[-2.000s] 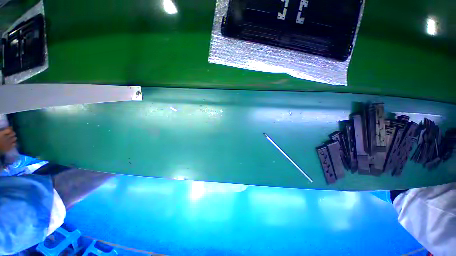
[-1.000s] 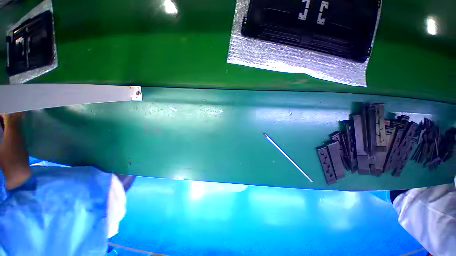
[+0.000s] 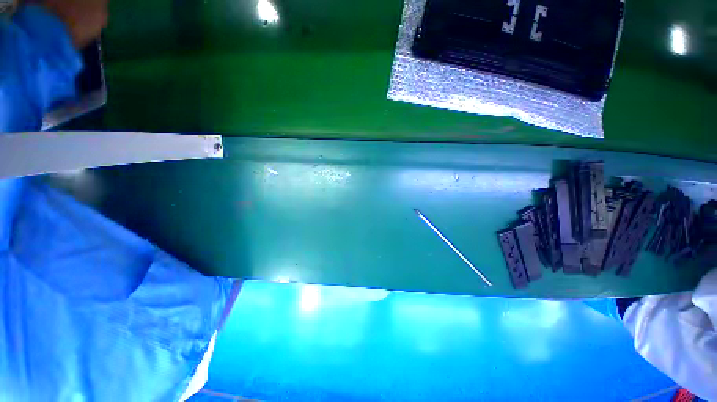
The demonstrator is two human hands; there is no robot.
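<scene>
Neither of my hands can be made out. A black housing panel (image 3: pixel 515 51) with two white bracket-shaped marks lies on a silvery protective sheet (image 3: pixel 495 98) on the green conveyor, cut off by the top edge. A thin pale rod (image 3: pixel 454 247) lies slanted on the bench. A fanned strip pile (image 3: pixel 578 228) of dark strips lies at the bench's right. At upper left, a blurred bare hand (image 3: pixel 81 20) in a blue sleeve is over a second panel (image 3: pixel 90 74), mostly hidden; its grip cannot be told.
A person's blue smock (image 3: pixel 102 298) fills the lower left and reaches across the bench. A flat grey metal rail (image 3: pixel 110 151) juts in from the left. Another person's white sleeve (image 3: pixel 676 338) is at lower right. The blue floor (image 3: pixel 409 345) shows below the bench (image 3: pixel 338 228).
Both panels and their sheets have moved right. The blue-smocked person has moved in from the left, the hand now over the conveyor. The rod has not moved. The white sleeve has shifted slightly.
</scene>
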